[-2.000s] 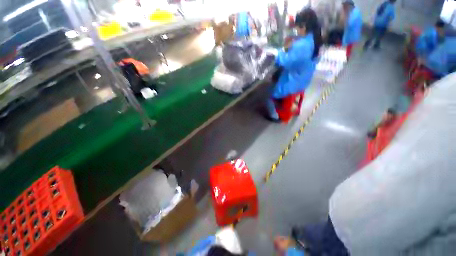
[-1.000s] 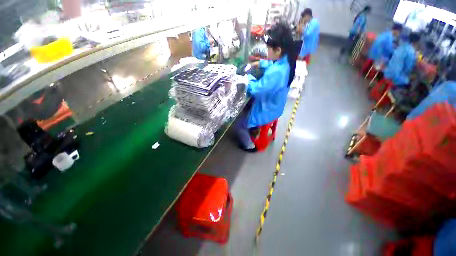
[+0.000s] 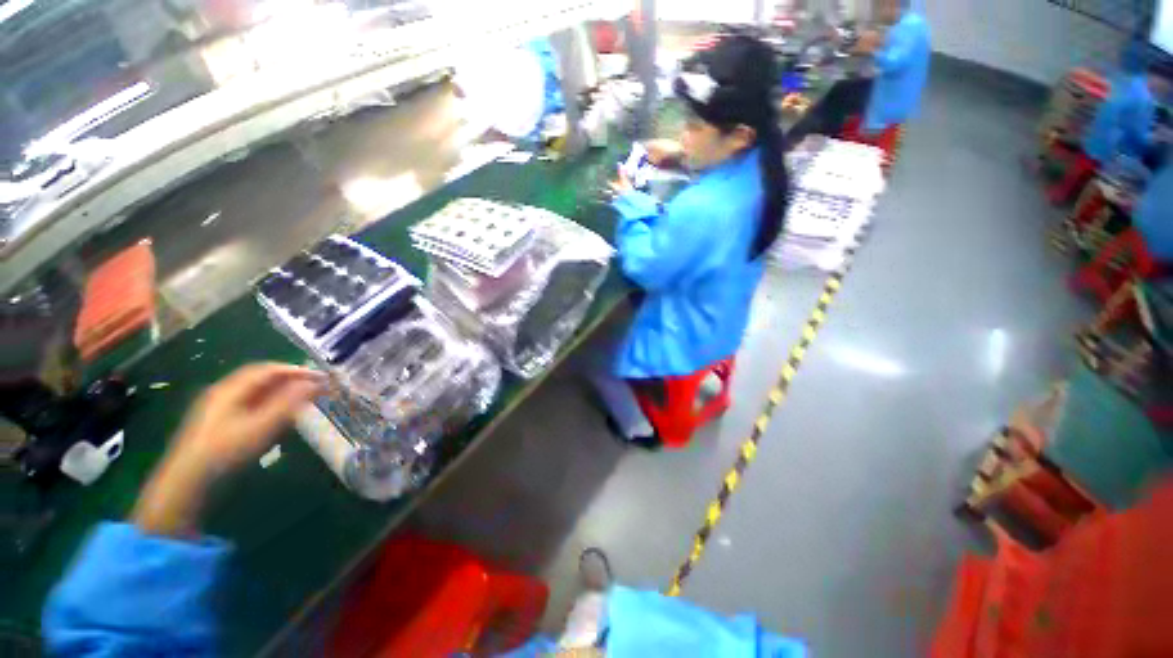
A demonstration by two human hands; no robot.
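Observation:
A stack of white sheets with rows of black rounded shapes stands on the green bench, with crinkled clear wrap around its near side. My left hand is at the stack's left edge, fingertips at or just beside the film; blur hides whether they grip it. My right sleeve shows at the bottom edge; the right hand is cut off or too unclear to read. A second stack, of pale sheets with smaller dark-centred circles, stands behind, partly in loose clear wrap.
A seated coworker in blue holds a small white item beyond the stacks. A red stool is below the bench edge. A black object with a white cup-like piece lies left. Red crates stand right.
The view has moved closer to the stacks, which now show as two separate piles. My left hand has come in from the lower left to the nearer stack. A blue sleeve has appeared at the bottom.

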